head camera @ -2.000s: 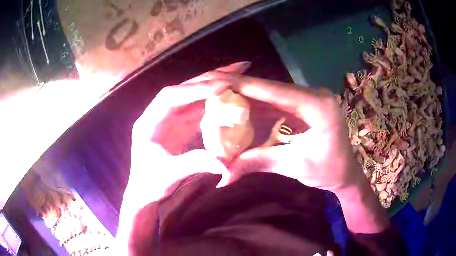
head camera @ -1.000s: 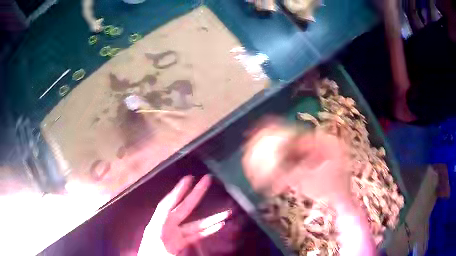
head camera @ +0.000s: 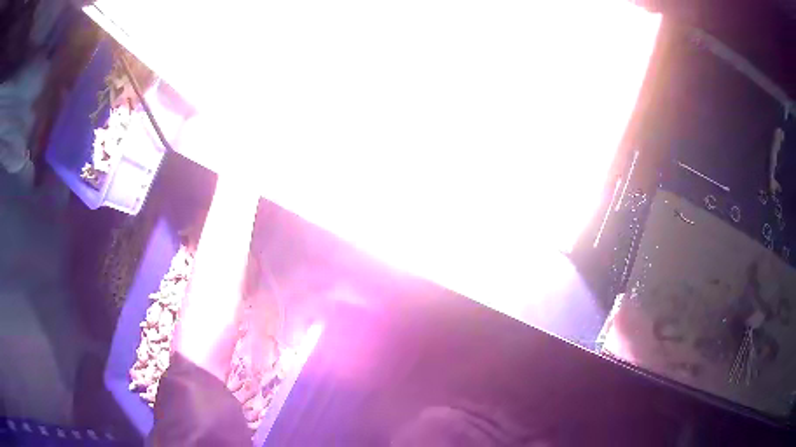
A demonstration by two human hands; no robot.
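Observation:
Neither of my hands can be made out. A dark rounded shape (head camera: pixel 201 406) at the lower left may be a sleeve, and a dim shape (head camera: pixel 445 428) at the bottom edge is too blurred to name. A blue-purple bin (head camera: pixel 131 349) at the lower left holds a heap of small pale parts (head camera: pixel 157 332). Beside it, partly washed out by pink glare, more pale pieces (head camera: pixel 253 375) lie in another bin.
Strong white glare hides most of the table. Another blue bin (head camera: pixel 74 157) with pale parts stands at the upper left. At the right are the cardboard mat (head camera: pixel 681 271), a white cup (head camera: pixel 755 321) with thin sticks (head camera: pixel 744 356), and small rings (head camera: pixel 735 213) beyond the mat.
The view has swung left, so the mat now lies at the far right and the green tray is out of the picture. Both hands and the body part are no longer visible.

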